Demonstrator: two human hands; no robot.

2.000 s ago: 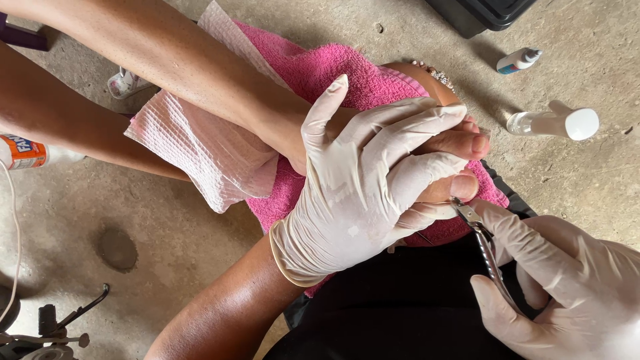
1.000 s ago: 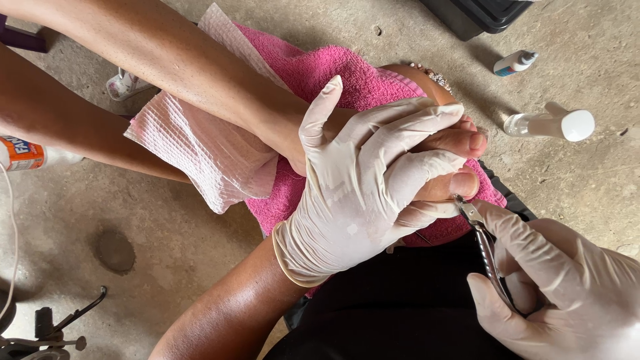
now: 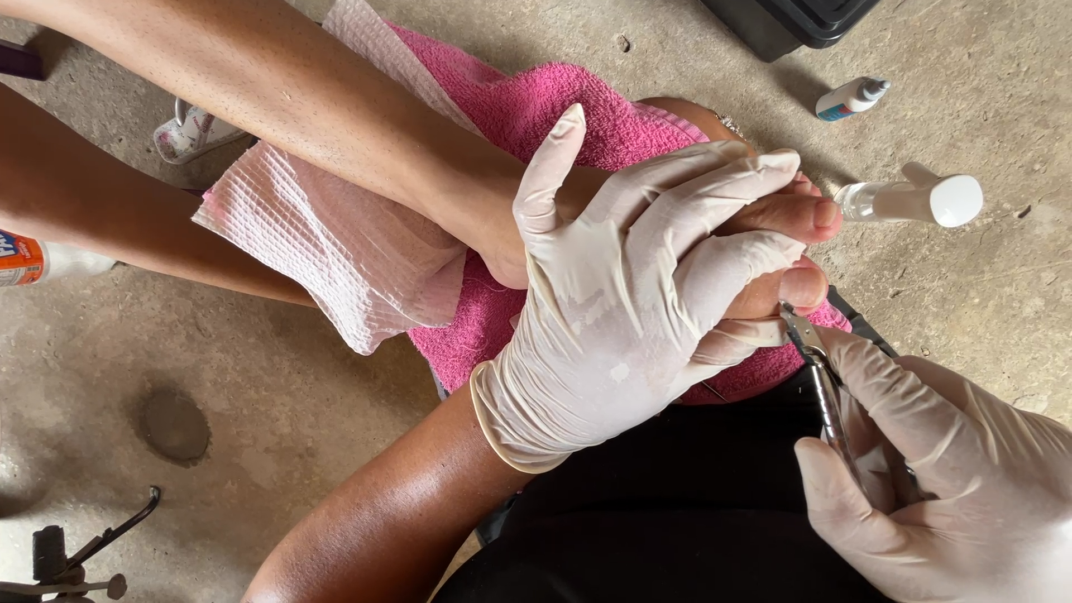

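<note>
My left hand (image 3: 620, 310), in a white glove, lies over another person's foot and grips it near the big toe (image 3: 802, 287). Metal cuticle nippers (image 3: 825, 394) are held in my gloved right hand (image 3: 938, 469), their jaw tips touching the near edge of the big toenail. Under the foot lies a pink towel (image 3: 586, 117) on my dark-clothed lap. A white textured paper towel (image 3: 327, 243) rests beneath the person's ankle. My left hand hides most of the foot's top.
On the concrete floor stand a clear bottle with a white cap (image 3: 909, 199), a small dropper bottle (image 3: 850, 99) and a black plastic box (image 3: 791, 25). At left are an orange-labelled bottle (image 3: 42, 260), a sandal (image 3: 197, 134) and black metal equipment (image 3: 79, 561).
</note>
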